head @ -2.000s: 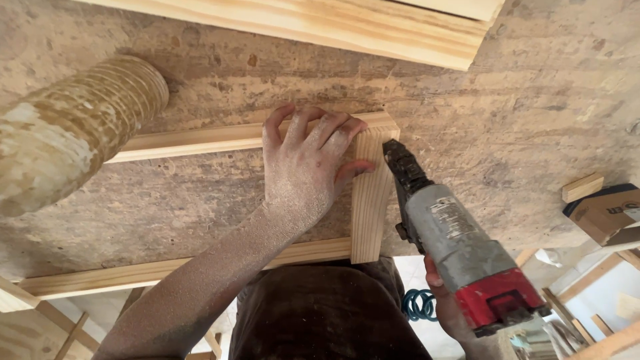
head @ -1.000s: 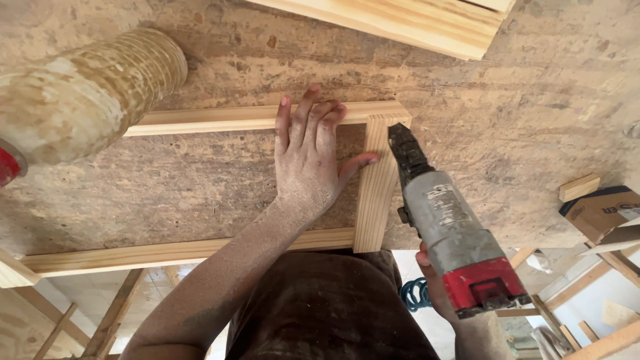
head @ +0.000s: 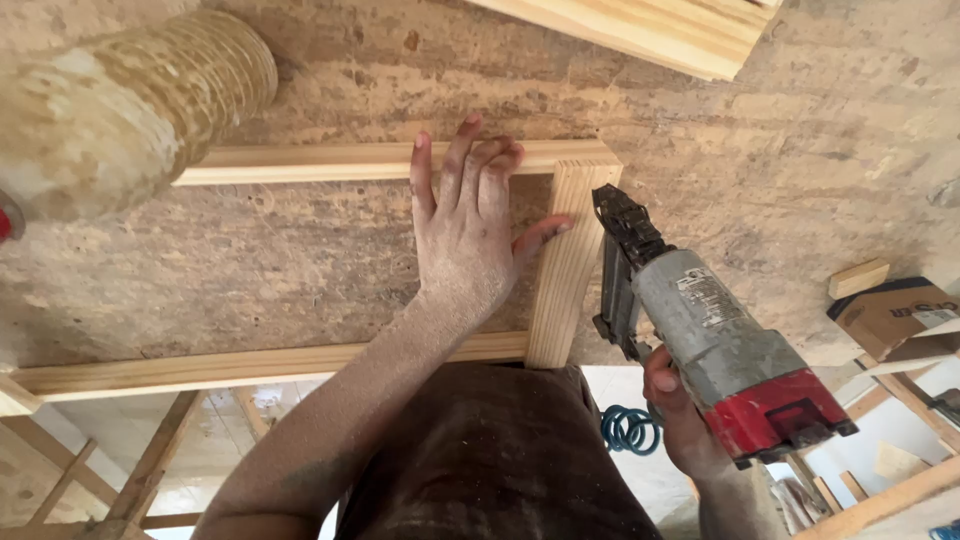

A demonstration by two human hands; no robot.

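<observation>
A pale wooden frame [head: 574, 270] lies on a worn plywood bench top, its short end piece meeting the long far rail near my right side. My left hand [head: 469, 217] rests flat, fingers spread over the far rail [head: 300, 161] and thumb touching the end piece. My right hand [head: 682, 412] is closed on the handle of a grey and red pneumatic nailer [head: 720, 330], mostly hidden beneath its body. The nailer's black nose [head: 619, 202] is just right of the end piece, by the corner; whether it touches the wood cannot be told.
A large ribbed, glue-stained plastic bottle [head: 150, 112] is at upper left. More pale boards [head: 660, 30] lie at the top. A cardboard box [head: 892, 315] and a small wood block [head: 859, 277] are at right. A coiled blue air hose [head: 630, 429] hangs below the bench edge.
My left hand has spread its fingers, which were bunched nearer the corner two seconds ago. The nailer's nose has shifted slightly from the corner, toward the outer side of the end piece.
</observation>
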